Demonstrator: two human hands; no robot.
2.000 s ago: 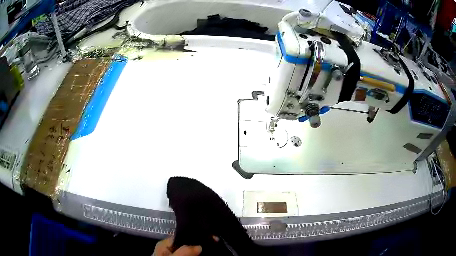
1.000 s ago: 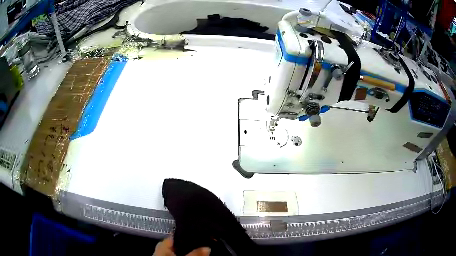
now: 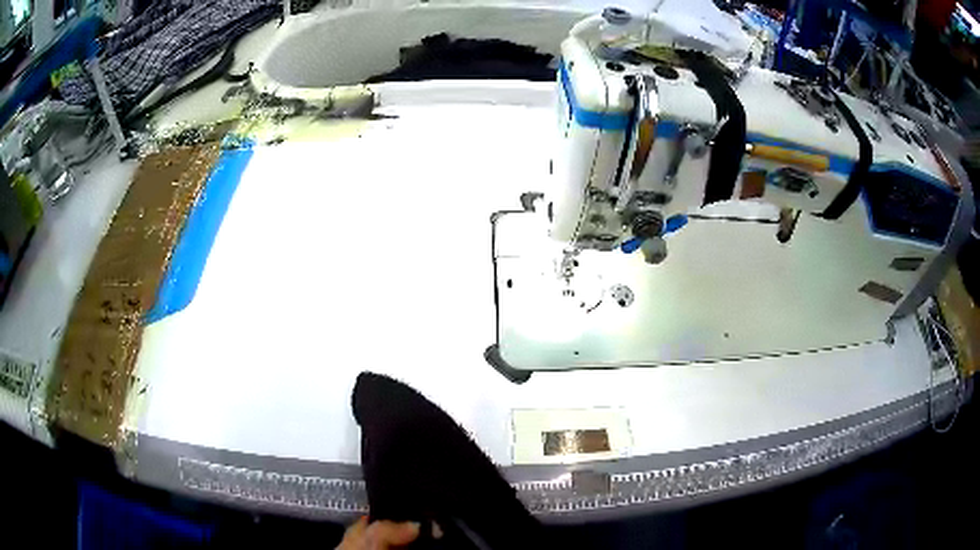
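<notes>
A dark fabric piece [image 3: 430,451] hangs over the table's front edge, its rounded tip lying on the white top and its lower part running out at the bottom of the picture. My left hand [image 3: 378,534] is at the bottom edge, mostly cut off, with its fingers closed on the fabric's lower left side. A small patch of skin and a thin pale line show on the fabric beside it; I cannot tell what the line is. My right hand is not clearly seen. The needle area [image 3: 570,274] of the sewing machine [image 3: 613,140] has no fabric under it.
A measuring tape [image 3: 258,480] runs along the table's front edge. Brown tape [image 3: 113,312] and a blue strip [image 3: 204,236] are at left. Dark cloth [image 3: 467,59] lies in the trough behind. A blue bin [image 3: 140,521] is below left; plaid fabric [image 3: 161,48] is far left.
The view has shifted slightly, so the machine appears further left. The fabric's tip has turned a little and the fingers on it have shifted slightly.
</notes>
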